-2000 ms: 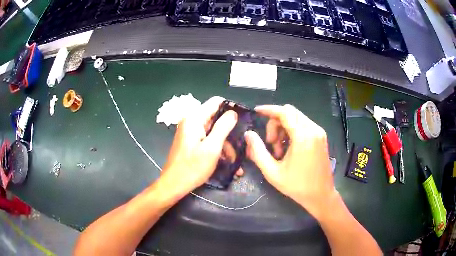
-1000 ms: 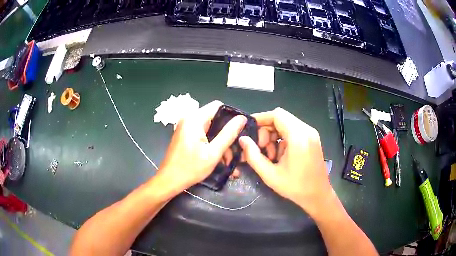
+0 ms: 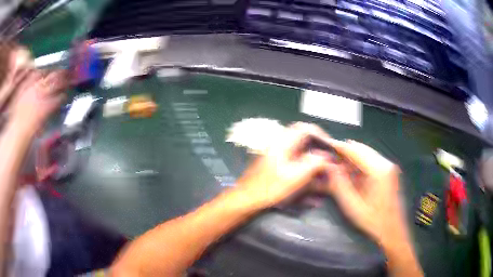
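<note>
The view is blurred. My left hand [image 3: 286, 167] and my right hand [image 3: 367, 184] are close together over the mat, around a black device housing [image 3: 319, 145]. Only a dark edge of the housing shows between the fingers and thumbs; the rest is hidden. A loose white pile [image 3: 255, 133] lies on the mat just behind my left hand. A white card [image 3: 331, 107] lies at the mat's rear edge.
Black blister trays [image 3: 346, 27] rest behind the mat. At right are red-handled tools [image 3: 455, 199], a black card with gold print [image 3: 427, 209] and a green tool [image 3: 485, 251]. At left are an orange spool [image 3: 141, 106] and another person's arms [image 3: 21, 119].
The view has swung left, so the bench things sit further right and another person's arms have come in at left. The housing is now more covered by my fingers.
</note>
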